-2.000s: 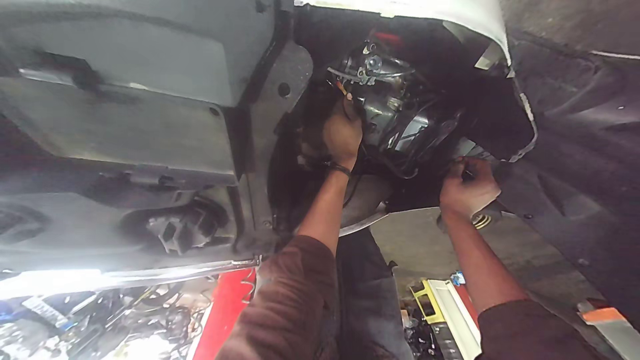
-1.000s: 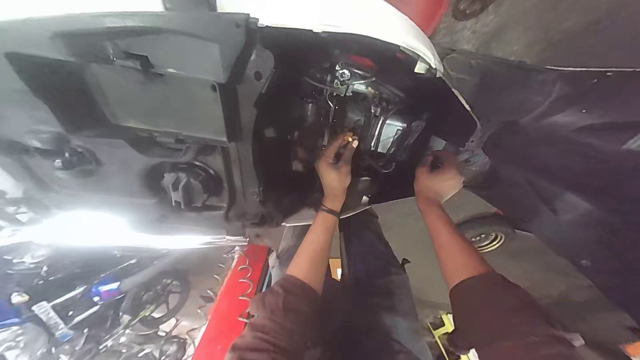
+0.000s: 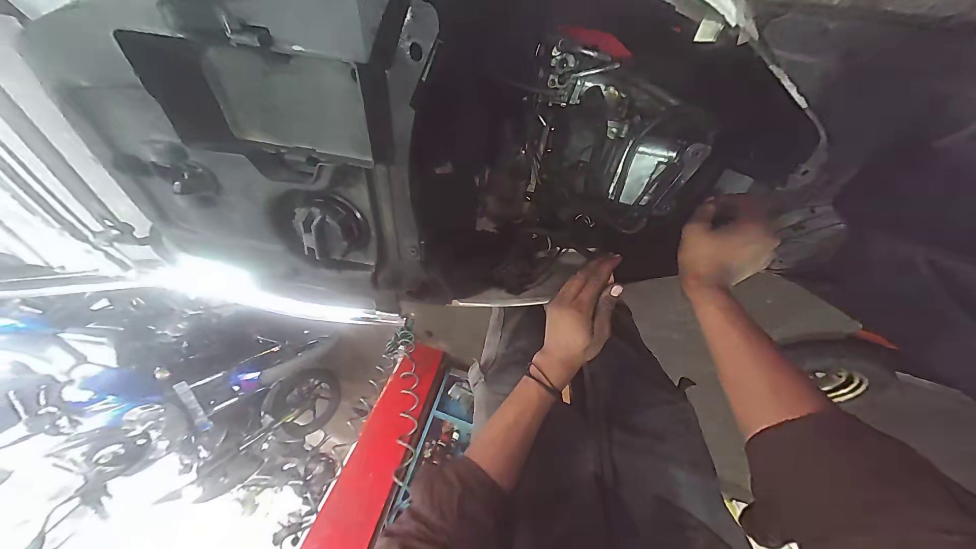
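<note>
An open cavity in a scooter's body shows dark engine parts, metal fittings and a shiny metal part [image 3: 644, 171]. My left hand [image 3: 579, 313] is at the cavity's lower rim, fingers extended and close together; whether it holds anything small cannot be told. To the right, my right hand [image 3: 724, 240] is curled by the cavity's lower right edge, near a dark cover. What lies inside its fingers is hidden. Left of the cavity, a grey plastic body panel [image 3: 290, 99] bears a round black cap [image 3: 328, 227].
A red metal beam [image 3: 381, 450] with a coiled cable [image 3: 408, 404] stands at the lower left. Beside it is a blue tray [image 3: 455, 408] with small items. Parked motorcycles [image 3: 297, 404] fill the lower left background. A wheel [image 3: 839, 381] shows at the right.
My left hand has drawn back from inside the cavity to its lower rim. My right hand stays near the cavity's right edge. The view has shifted.
</note>
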